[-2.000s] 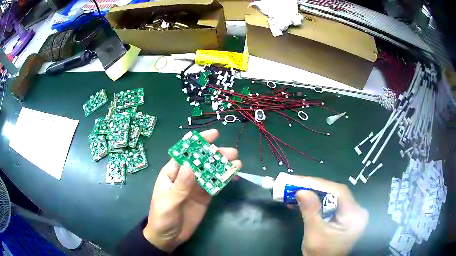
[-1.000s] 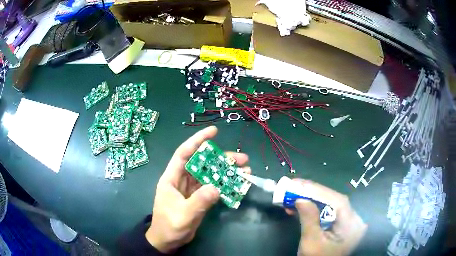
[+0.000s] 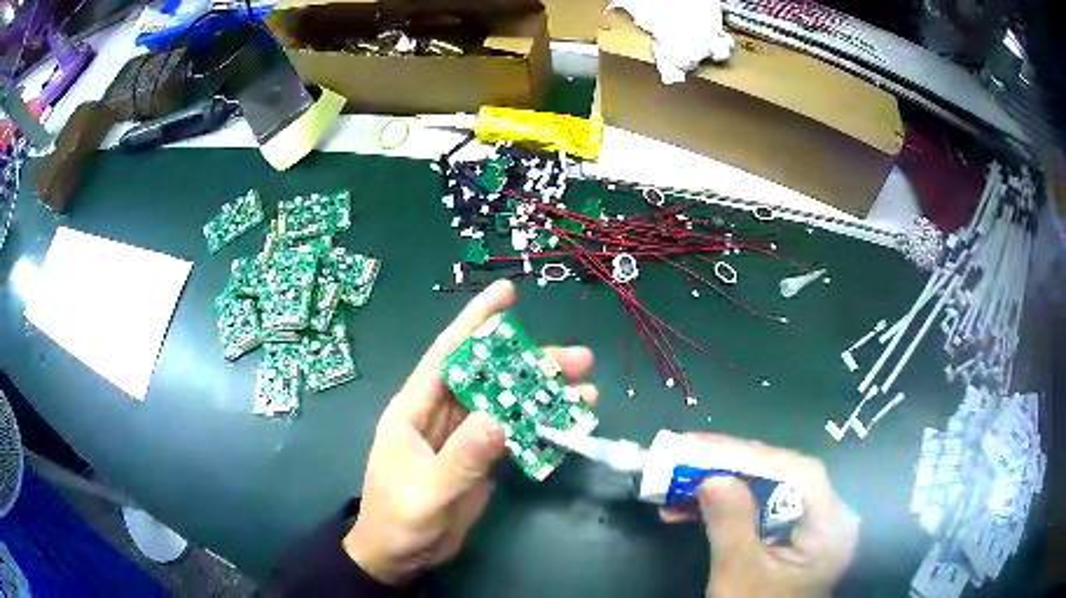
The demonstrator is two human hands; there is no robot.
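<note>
My left hand [image 3: 427, 467] holds a green circuit board [image 3: 514, 391] with white and dark parts, tilted, populated face up, with the thumb on its lower left edge. My right hand [image 3: 766, 514] is closed around a white glue bottle [image 3: 684, 470] with a blue label. Its long tapered nozzle points left and the tip is over the lower part of the board. Whether the tip touches the board, and any glue, cannot be told. A pile of similar circuit boards [image 3: 286, 286] lies on the dark green bench top to the left.
A white paper [image 3: 105, 310] lies far left. Red lead wires [image 3: 631, 251], white rings and a pale nozzle cap [image 3: 802, 282] lie behind the hands. White cables [image 3: 964, 280] and white pads [image 3: 980, 485] are at right. Cardboard boxes [image 3: 748, 111] and a yellow tube [image 3: 538, 132] stand or lie at the back.
The held board has moved right and been turned. The nozzle tip has gone from the board's right edge to over its lower part. Both hands keep their holds; the view has shifted slightly.
</note>
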